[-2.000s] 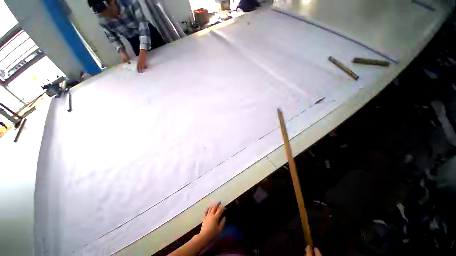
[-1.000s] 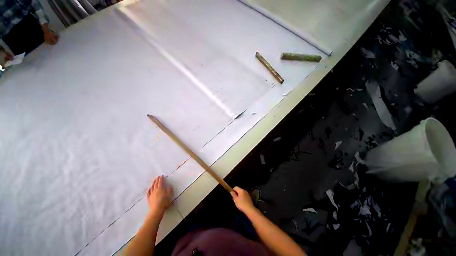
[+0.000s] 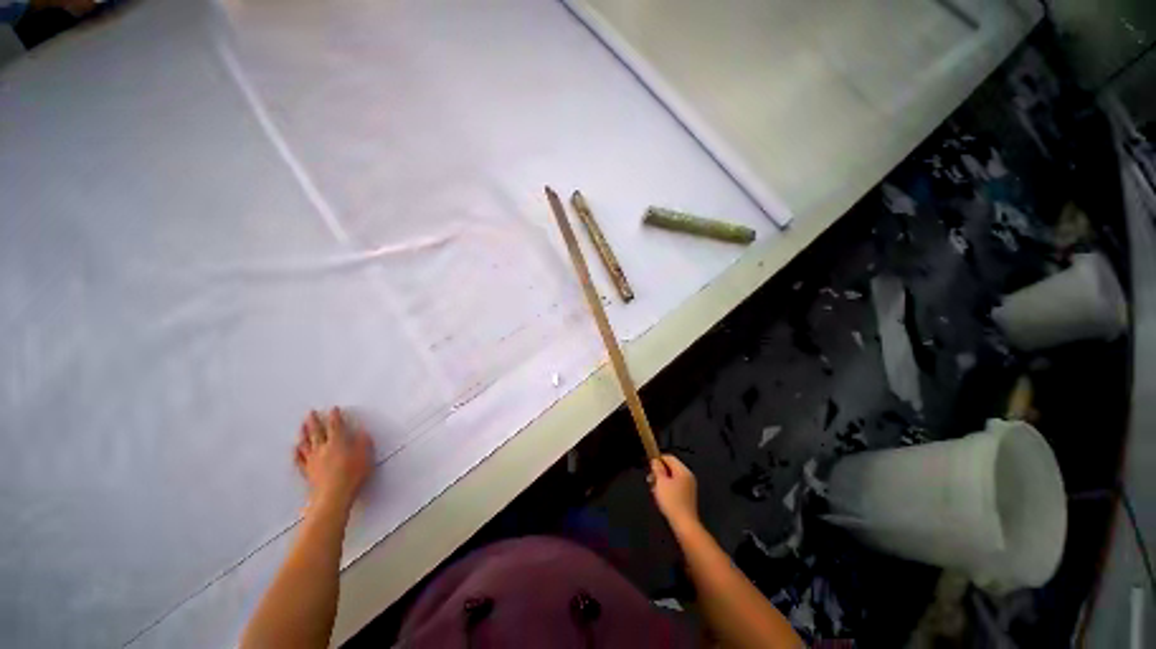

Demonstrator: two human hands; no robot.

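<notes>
White marker paper (image 3: 190, 342) lies over the pale spreading table (image 3: 444, 545), with a faint printed line near its front edge and a raised crease. My left hand (image 3: 332, 454) lies flat on the paper, fingers spread, holding nothing. My right hand (image 3: 672, 486) grips the near end of a thin wooden measuring stick (image 3: 596, 311). The stick reaches over the table edge and across the paper. Its far end is just left of a short brown bar (image 3: 602, 247). A short green bar (image 3: 699, 226) lies to the right of the brown one.
A rolled paper edge or thin rod (image 3: 685, 112) crosses the table beyond the bars. Two white waste bins (image 3: 957, 501) (image 3: 1065, 302) lie tilted on the dark floor (image 3: 811, 380) at right, among scraps. Part of a person (image 3: 38, 15) shows at the upper left edge.
The stick and my right hand have swung right, towards the bars. My left hand stays flat on the paper. The view has shifted right, and a new crease crosses the paper.
</notes>
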